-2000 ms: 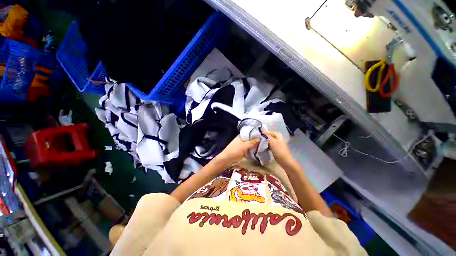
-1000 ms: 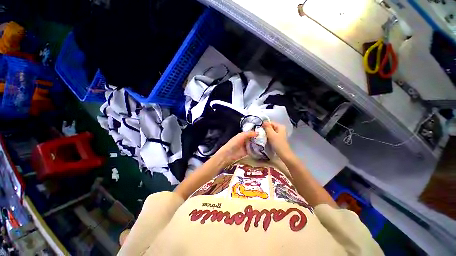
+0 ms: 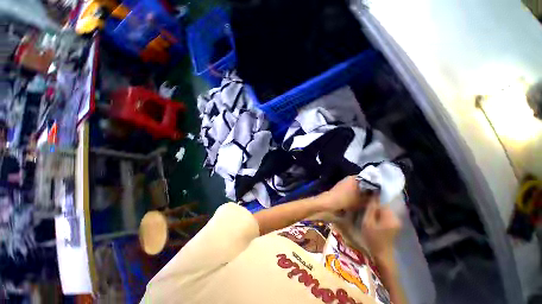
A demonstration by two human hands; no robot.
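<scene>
My left hand (image 3: 347, 195) is bare and closed on the near-left edge of a bunched white-and-black garment piece (image 3: 389, 180). My right hand (image 3: 380, 222) is blurred, just below the cloth, with its fingers close to my left hand; whether it grips the cloth cannot be told. A pile of white-and-black pieces (image 3: 245, 139) lies at floor level to the left, with black cloth running through it toward my hands.
A large blue crate (image 3: 315, 86) full of black cloth stands beyond the pile. A smaller blue basket (image 3: 199, 44) is behind it. A white sewing table (image 3: 457, 65) runs along the right, with scissors (image 3: 528, 199) at its edge. A red stool (image 3: 145, 113) and round wooden stool (image 3: 154, 232) stand left.
The view has turned, so the pile, crate and stools sit further right in it. Both hands are further right in the view, and my right hand is now below the cloth.
</scene>
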